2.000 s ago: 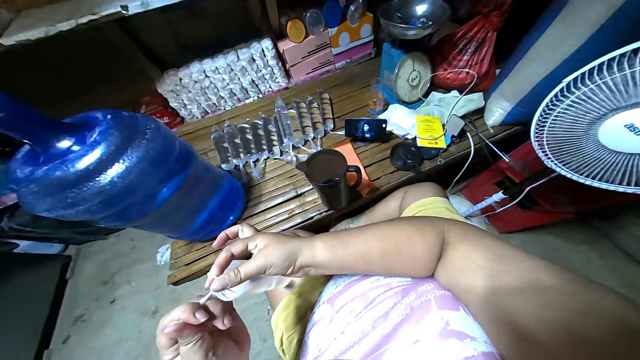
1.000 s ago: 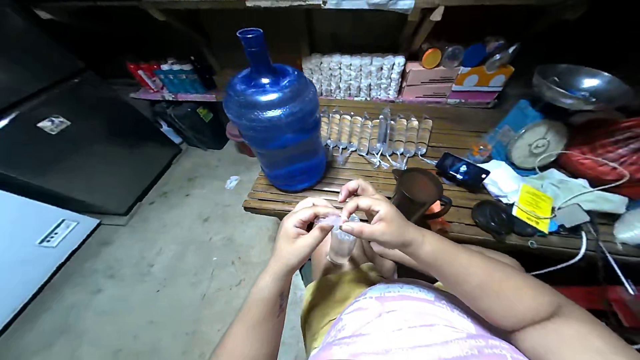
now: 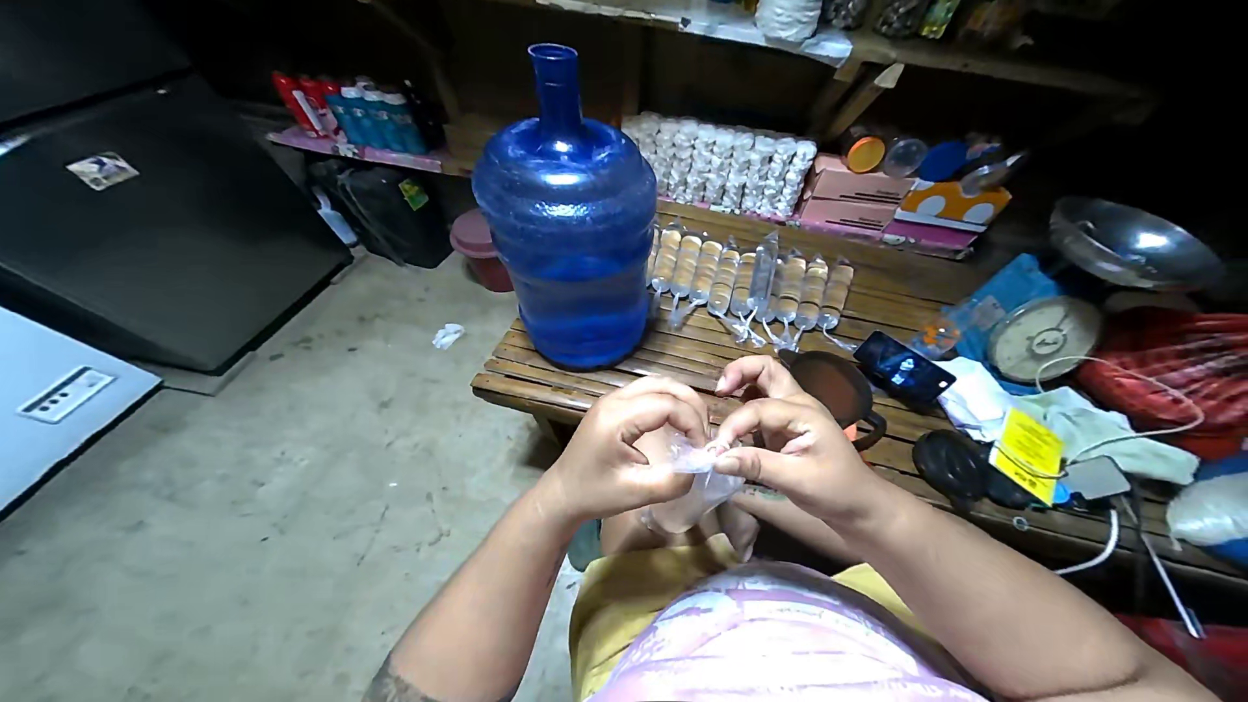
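A clear plastic bag [image 3: 690,502] hangs below my fingers, its gathered top pinched between both hands above my lap. My left hand [image 3: 639,444] grips the bag's neck from the left. My right hand [image 3: 795,444] pinches the same neck with thumb and forefinger. Just behind my right hand stands a dark brown pitcher [image 3: 831,382], partly covered by that hand. Farther back on the slatted bamboo table [image 3: 507,382] lies a row of filled, knotted clear plastic tubes [image 3: 723,278]. A large blue water jug [image 3: 583,244] with liquid inside stands left of them.
On the table's right are a smartphone [image 3: 904,369], a black computer mouse [image 3: 949,466], cloths, cables and a kitchen scale [image 3: 1045,338] with a metal pan [image 3: 1136,242]. Stacked white packets [image 3: 720,166] and boxes [image 3: 853,195] stand behind. A dark refrigerator [image 3: 166,214] is at left.
Both hands have come together on the bag's neck; two seconds ago they were lower, with a thin strand at the left fingers. The view has swung a lot.
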